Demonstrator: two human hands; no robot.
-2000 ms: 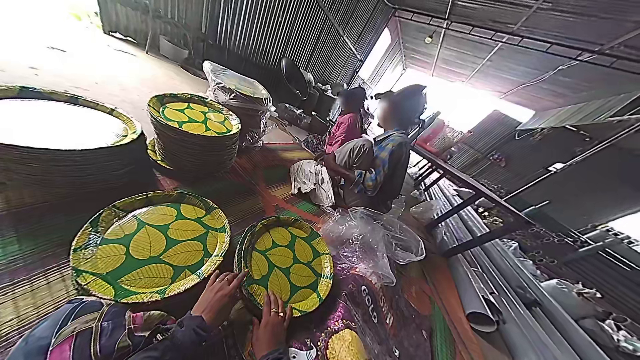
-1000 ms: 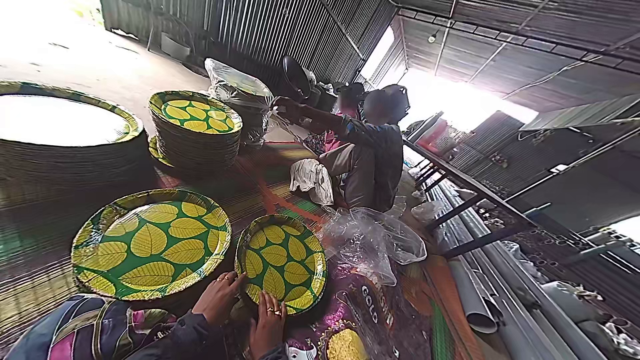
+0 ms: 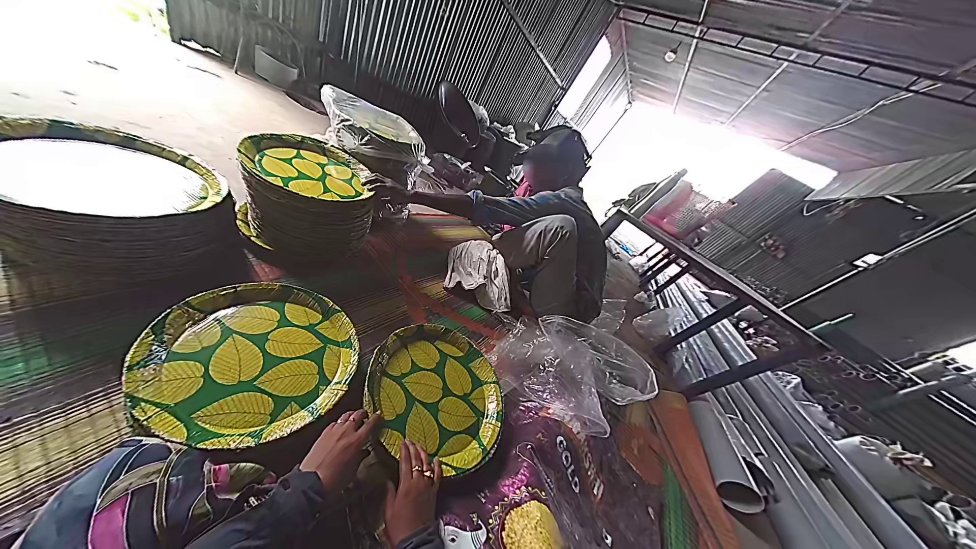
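A smaller round tray with yellow leaves on green (image 3: 435,393) lies before me, tilted a little. My left hand (image 3: 341,448) touches its left rim with the fingertips. At the near rim rests my right hand (image 3: 412,488), fingers extended over the edge, a ring on one finger. Whether either hand grips the rim cannot be told. Left of it lies a larger leaf-patterned tray (image 3: 240,366). Beyond stand a stack of leaf-patterned trays (image 3: 305,198) and, at the far left, a wide stack of large trays (image 3: 114,229).
A co-worker (image 3: 549,221) sits ahead, one hand at the rim of the tray stack. Clear plastic bags (image 3: 564,366) lie right of the small tray, on a purple printed sack (image 3: 579,488). Grey pipes (image 3: 732,465) and a metal-framed bench (image 3: 724,282) stand at the right.
The co-worker's arm now reaches left to the tray stack; two seconds ago both arms were near the lap. My hands have hardly moved. The small tray's tilt has shifted slightly.
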